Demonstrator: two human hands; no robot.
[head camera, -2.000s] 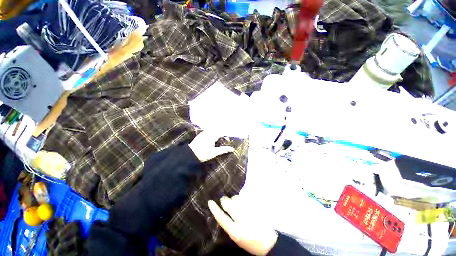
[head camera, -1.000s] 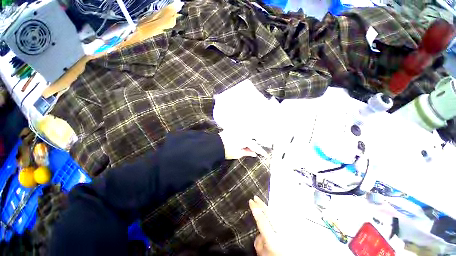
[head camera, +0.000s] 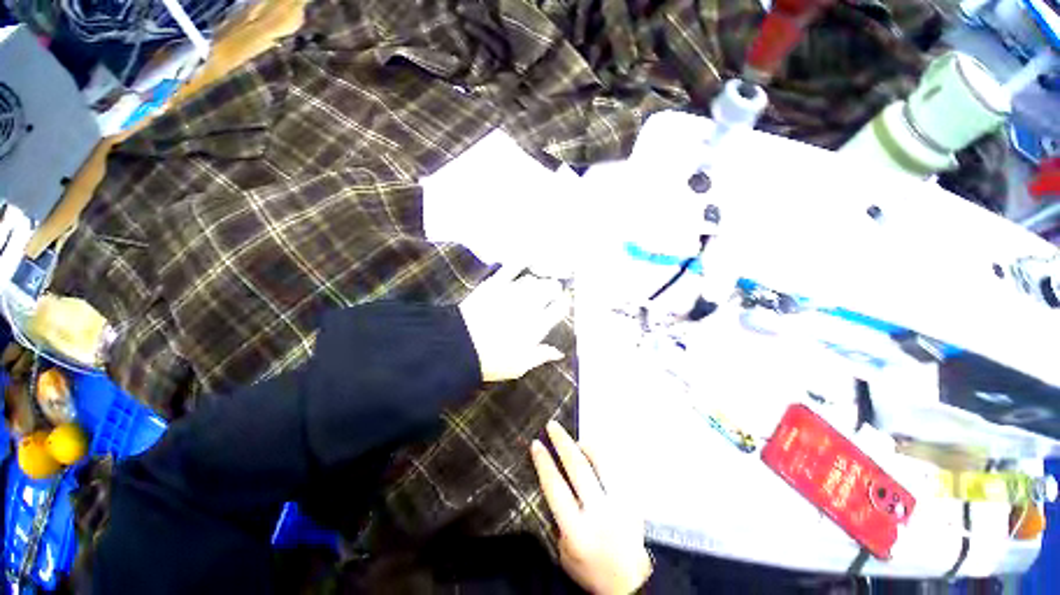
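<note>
The dark brown plaid cloth (head camera: 291, 250) lies spread left of the white sewing machine (head camera: 814, 233), with its straight edge along the white machine bed (head camera: 651, 442). My left hand (head camera: 511, 325) rests on the cloth left of the needle area, thumb apart from the fingers. Glare washes out its fingertips, so a grip on the cloth cannot be told. My right hand (head camera: 595, 523) lies nearer the front across the cloth's edge, two fingers extended and apart, with no grip visible. The needle area (head camera: 680, 308) is partly lost in glare.
A red phone (head camera: 839, 479) lies on the bed at right, with thin snips (head camera: 732, 434) beside it. A pale green thread cone (head camera: 930, 110) stands behind the machine head. A grey fan box (head camera: 41, 122) and a blue bin (head camera: 116, 413) are at left. More plaid cloth is heaped behind.
The view has shifted, bringing the whole phone back into the picture. My right hand now shows more fully, with two fingers spread at the cloth's edge. My left hand stays near the needle area.
</note>
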